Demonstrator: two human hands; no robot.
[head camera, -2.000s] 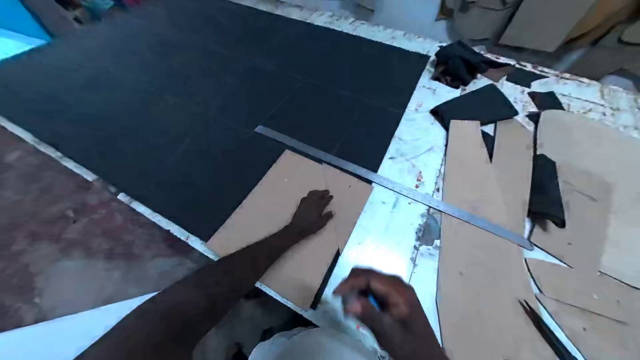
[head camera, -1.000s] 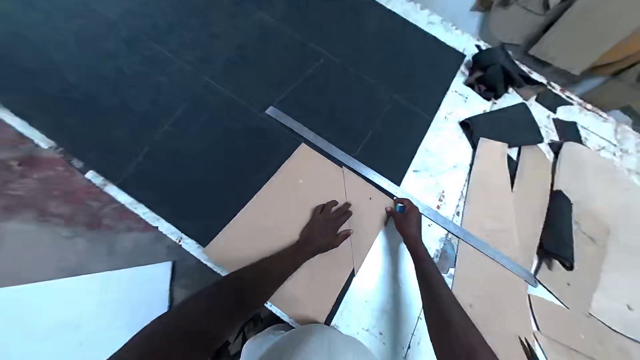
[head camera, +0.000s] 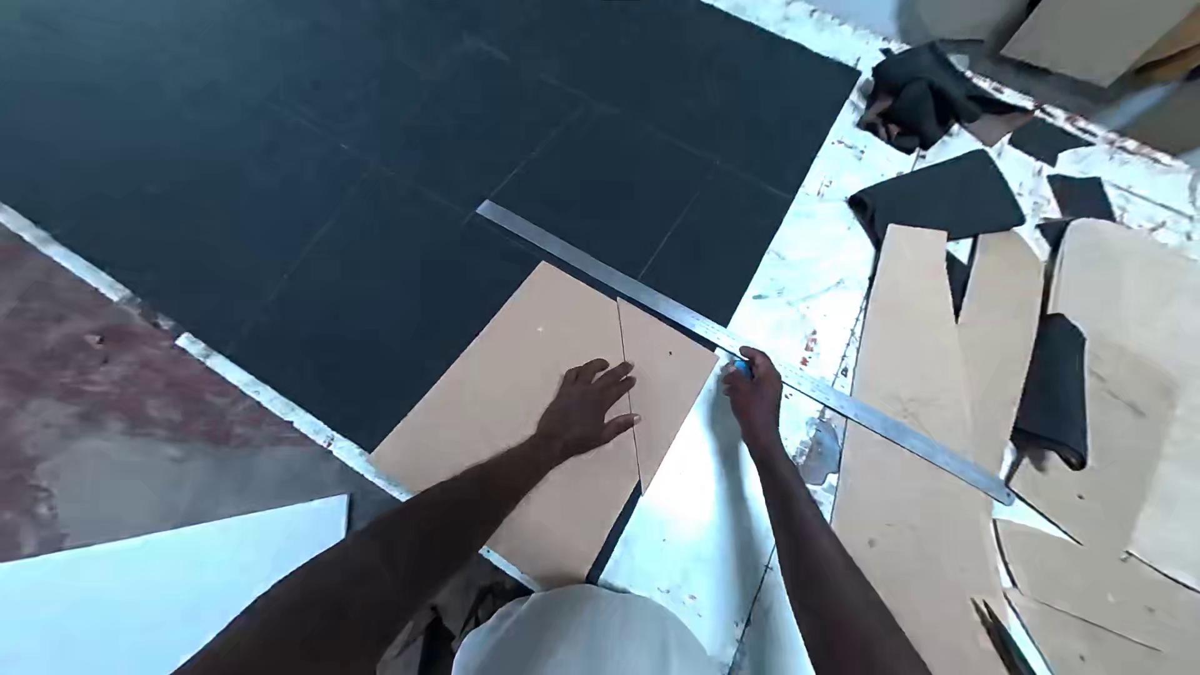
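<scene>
My left hand (head camera: 589, 410) lies flat with spread fingers on a tan cardboard pattern piece (head camera: 506, 412), across the line where a narrower piece meets it. The cardboard rests on a large dark sheet of material (head camera: 394, 187) marked with faint pale lines. My right hand (head camera: 753, 384) is closed on a small blue object (head camera: 742, 367), perhaps a pen, beside the cardboard's right corner and touching the lower edge of a long metal ruler (head camera: 609, 277). The ruler runs slantwise from the dark sheet over the white table to the patterns at right.
More cardboard patterns (head camera: 905, 487) cover the table's right side, with folded dark pieces (head camera: 942, 197) and a crumpled dark cloth (head camera: 923, 94) behind them. Pointed dark tools, perhaps scissors (head camera: 1003, 642), lie at the lower right. A white panel (head camera: 187, 581) is at lower left.
My right hand has moved from near the lower front up to the ruler beside the cardboard's corner. My left hand has stayed on the cardboard, its fingers now more spread.
</scene>
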